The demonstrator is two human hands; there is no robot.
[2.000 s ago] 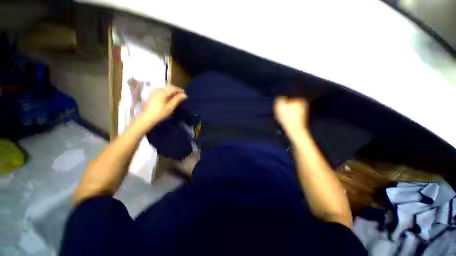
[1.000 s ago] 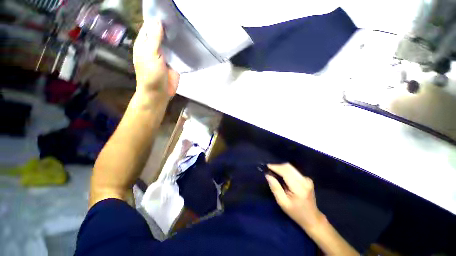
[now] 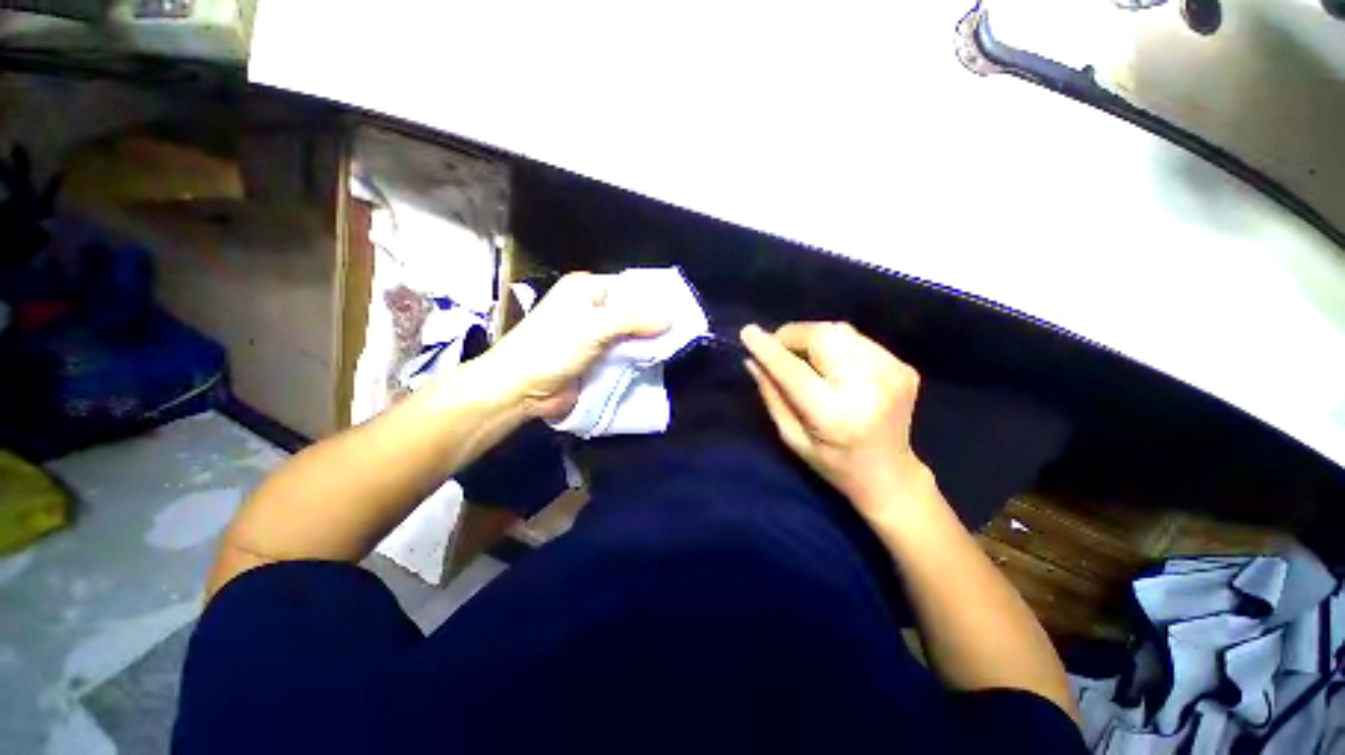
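A sewn piece (image 3: 627, 401), white with narrow dark lines along its edges, is folded in my left hand (image 3: 568, 336) above my dark lap. My left fingers and thumb grip it, and its right edge sticks out past them. My right hand (image 3: 838, 395) is just to the right of the piece, with thumb and forefinger pinched together near its edge. A thin dark thing shows between the right fingertips and the piece; I cannot tell whether it is a tool tip or thread.
The white table edge (image 3: 826, 221) crosses above my hands, with part of a sewing machine (image 3: 1180, 89) at the top right. A narrow wooden box (image 3: 359, 295) with offcuts stands left. A white-and-navy bundle (image 3: 1217, 649) lies low right. Something yellow (image 3: 30, 499) is at the far left.
My left hand has come down from the tabletop stack to above the lap, now holding a folded white piece. My right hand has moved up beside it. The view has shifted downward.
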